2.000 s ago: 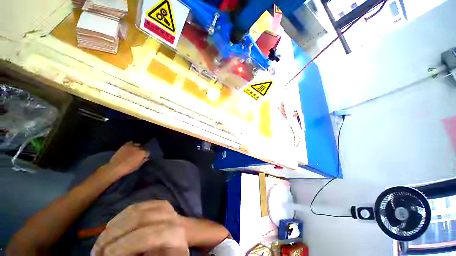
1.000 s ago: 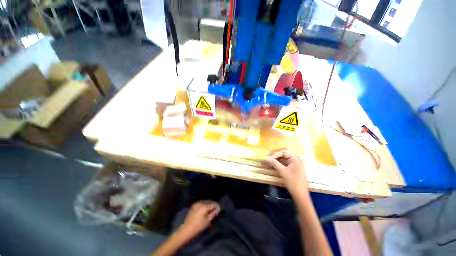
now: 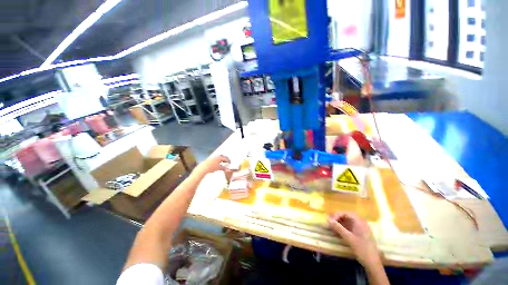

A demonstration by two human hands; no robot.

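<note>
The blue heat press (image 3: 301, 111) stands upright on the bench, with a bright blue clamp (image 3: 303, 158) low on it. Clear guards carry a left warning sign (image 3: 262, 168) and a right warning sign (image 3: 348, 178). The yellow-amber base plate (image 3: 278, 199) lies below. Stacked workpieces (image 3: 239, 185) stand left of the press. My left hand (image 3: 218, 165) is over the bench just behind the stacks; its fingertips are blurred and any held piece cannot be made out. My right hand (image 3: 348, 227) is at the bench's front edge, fingers curled, with nothing clearly visible in it.
Wooden strips (image 3: 278, 222) run along the bench front. A scrap box with a clear liner (image 3: 195, 261) is on the floor below. An open brown carton (image 3: 139, 183) stands farther left. Thin red-black leads (image 3: 451, 201) lie at the right. A red-handled tool (image 3: 362, 142) is right of the press.
The view has tilted up and levelled. My left hand has moved from my lap up to the stacks. My right hand came from near my body to the bench's front edge and remains there.
</note>
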